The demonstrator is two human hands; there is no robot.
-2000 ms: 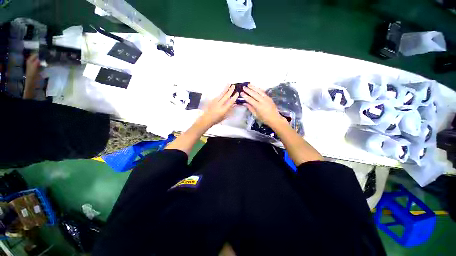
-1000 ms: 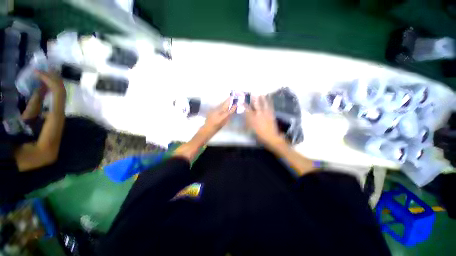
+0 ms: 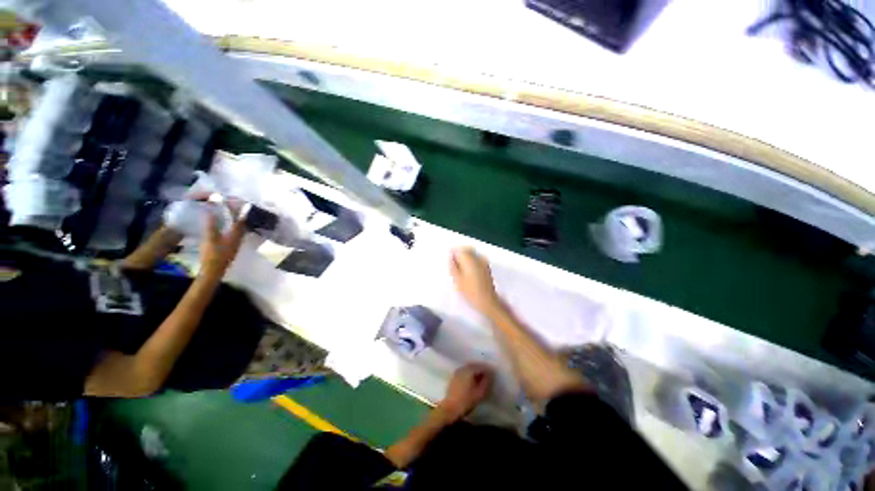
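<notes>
My right hand (image 3: 472, 275) is reached forward over the far part of the white bench (image 3: 552, 297), fingers together; no held thing shows. My left hand (image 3: 468, 388) is near the bench's near edge with its fingers curled; whether it holds something is hidden by blur. A white foam sleeve (image 3: 410, 331) with a dark item at its mouth lies left of my hands. A crumpled clear poly bag (image 3: 600, 372) with dark contents lies beside my right forearm, partly hidden by my sleeve.
A co-worker's hands (image 3: 221, 225) hold a white sleeve and dark item at left, near black cards (image 3: 307, 261). The green belt carries an open white box (image 3: 394, 169), a black box (image 3: 542, 218) and a sleeve (image 3: 630, 233). More sleeves (image 3: 801, 422) stand right. A slanted pale bar (image 3: 288, 129) crosses above.
The view has swung up and left. My hands have parted from the small box they held, which I cannot make out now. My right hand has moved forward. A foam sleeve now shows left of my hands.
</notes>
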